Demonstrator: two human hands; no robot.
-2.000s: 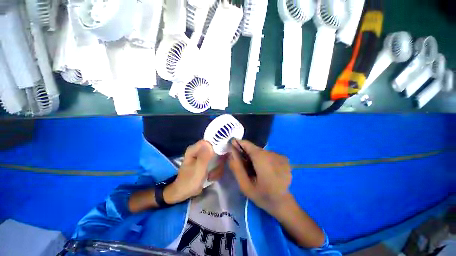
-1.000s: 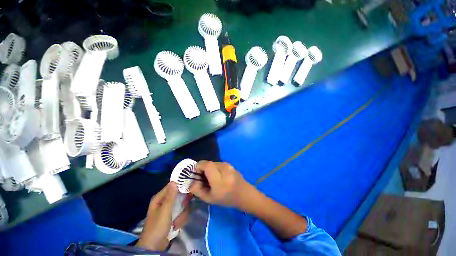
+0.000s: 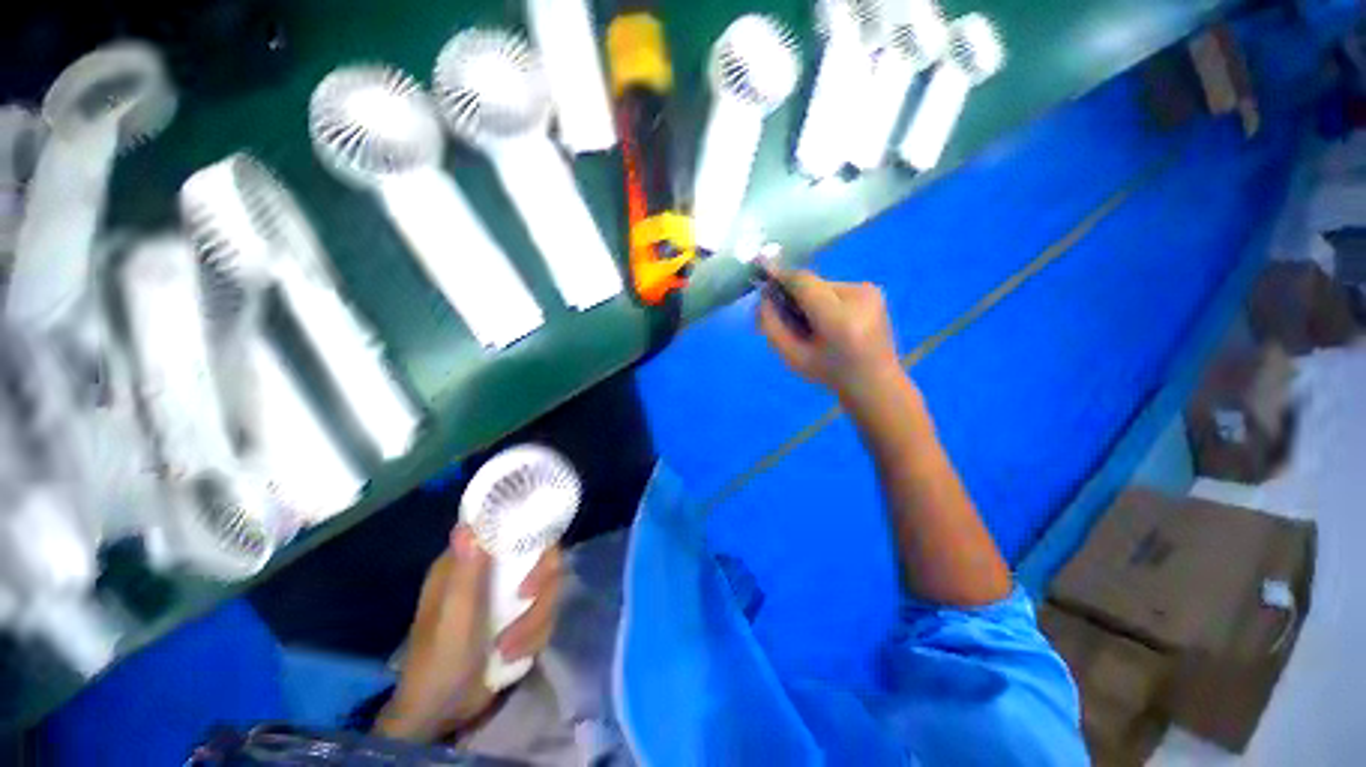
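Note:
My left hand (image 3: 465, 622) holds a white handheld fan housing (image 3: 507, 592) by its handle over my lap. Its round slotted head (image 3: 524, 502) faces up, above the fingers. My right hand (image 3: 824, 322) is shut on a thin dark hand tool (image 3: 785, 294), apart from the housing. The tool points at the bench's front edge, close to small whitish bits (image 3: 757, 249). Most of the tool is hidden in the fingers, so its kind cannot be told.
The green bench (image 3: 562, 360) carries a blurred heap of white housings (image 3: 177, 352) at left and spaced housings (image 3: 457, 270) rightward. An orange, yellow and black tool (image 3: 647, 180) lies among them. Smaller shells (image 3: 941, 105) lie beyond. Cardboard boxes (image 3: 1184, 592) stand at lower right.
My right hand has left the housing's head and moved right and forward to the bench edge with the tool. My left hand still holds the housing. The view has turned rightward.

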